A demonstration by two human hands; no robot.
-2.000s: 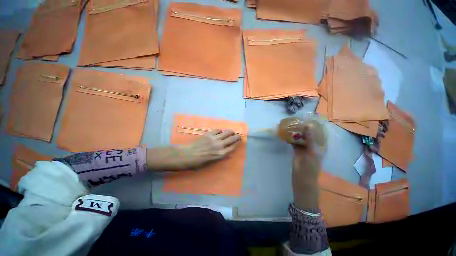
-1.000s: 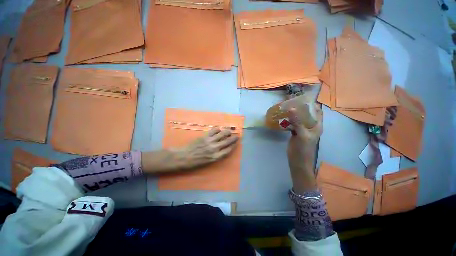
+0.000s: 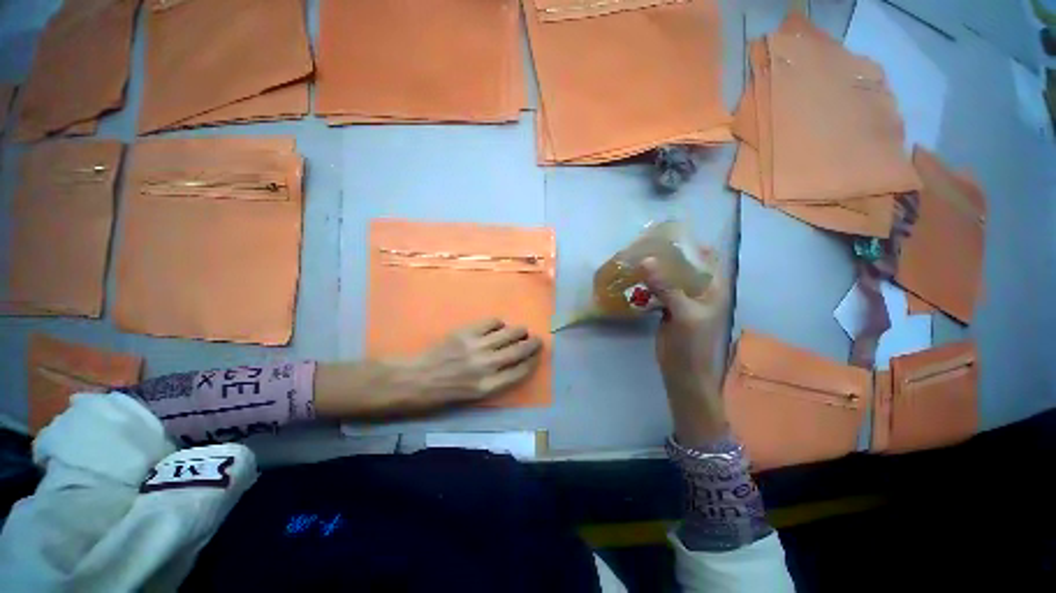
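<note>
An orange zippered panel (image 3: 463, 290) lies on a pale grey work board (image 3: 614, 405) in front of me, its gold zip line near the far edge. My left hand (image 3: 481, 365) lies flat on the panel's lower right part, fingers slightly spread. My right hand (image 3: 683, 295) is closed around a clear glue bottle (image 3: 620, 278) with amber glue and a small red mark. The bottle is tilted, its nozzle pointing left, with the tip at the panel's right edge, about level with the left fingertips. Whether the tip touches the panel I cannot tell.
Stacks of orange zippered panels (image 3: 209, 249) stand along the left and far side. More orange stacks (image 3: 834, 127) lie at the right, with white scraps (image 3: 903, 348) and a small green-and-dark tangle. A small dark grey clump (image 3: 674, 168) sits beyond the bottle.
The nozzle has moved from near the panel's upper right corner down along its right edge. My left hand has slid nearer the panel's lower part. The whole view has shifted.
</note>
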